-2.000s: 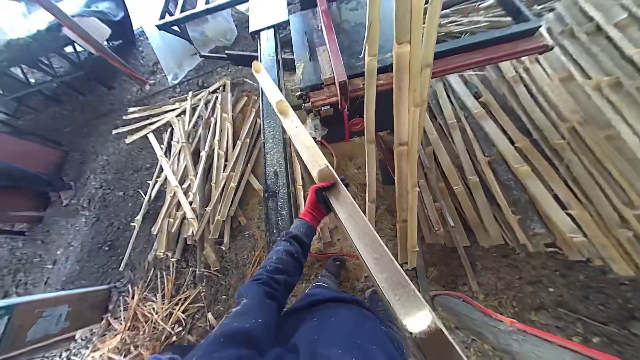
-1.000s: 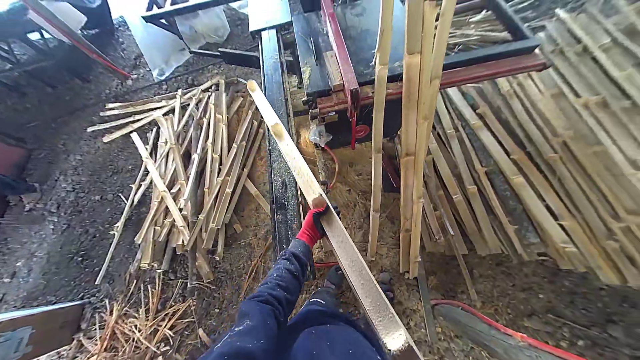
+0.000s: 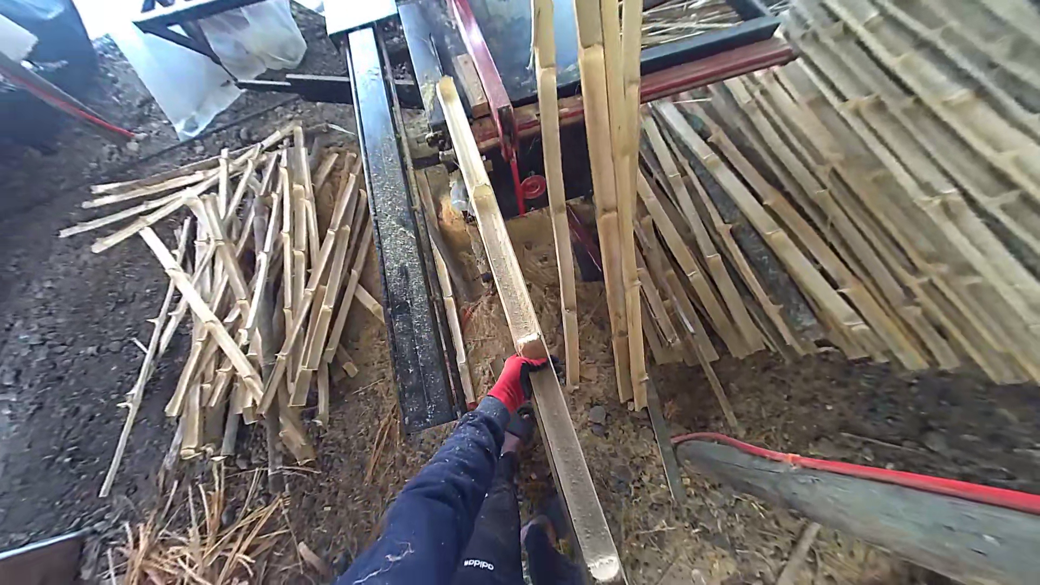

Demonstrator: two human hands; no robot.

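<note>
A long split bamboo strip (image 3: 500, 252), its hollow face up, slants from the machine frame at the top down to the lower right. My left hand (image 3: 520, 382), in a red and black glove, is closed around it near the middle, just below a node. Whether the strip's far end touches the frame cannot be told. To its left lies a long black metal beam (image 3: 402, 244). Several bamboo strips (image 3: 601, 187) stand nearly upright to its right. My right hand is out of view.
A jumbled pile of bamboo strips (image 3: 284, 268) lies at left, with splinters (image 3: 203, 536) below. Rows of split bamboo (image 3: 853, 211) cover the right side. A grey log (image 3: 877, 512) with a red hose (image 3: 894, 475) lies at lower right. A red metal bar (image 3: 715, 69) crosses the top.
The held strip has swung steeper, its near end moving left and into view. My left hand has kept its grip. The view has shifted somewhat.
</note>
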